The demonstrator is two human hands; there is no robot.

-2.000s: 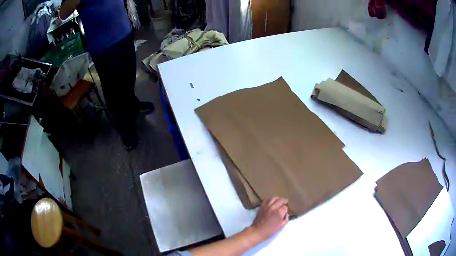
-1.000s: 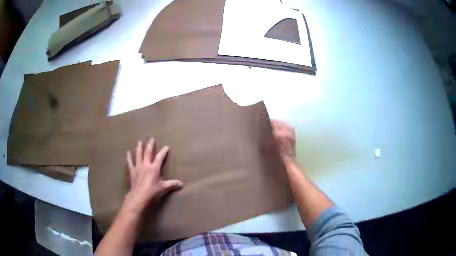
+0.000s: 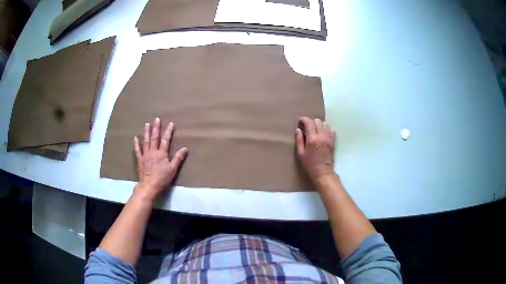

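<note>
A brown cut fabric panel (image 3: 222,100) lies flat on the white table in front of me, with a curved notch at its far right corner and a faint crease across it. My left hand (image 3: 158,161) rests palm down with fingers spread on the panel's near left part and holds nothing. My right hand (image 3: 316,145) lies at the panel's right edge with fingers curled; whether it pinches the cloth or holds anything is hidden.
At left lies a stack of brown panels (image 3: 52,100) with a dark spot. At the far side a brown stack (image 3: 177,14) bears a white card template (image 3: 266,15). A rolled bundle (image 3: 75,19) lies far left. A small white piece (image 3: 405,134) lies at right.
The panel has moved left-to-right clear of the left stack and been turned straight and flattened. Both hands have stayed on it. The view has shifted slightly.
</note>
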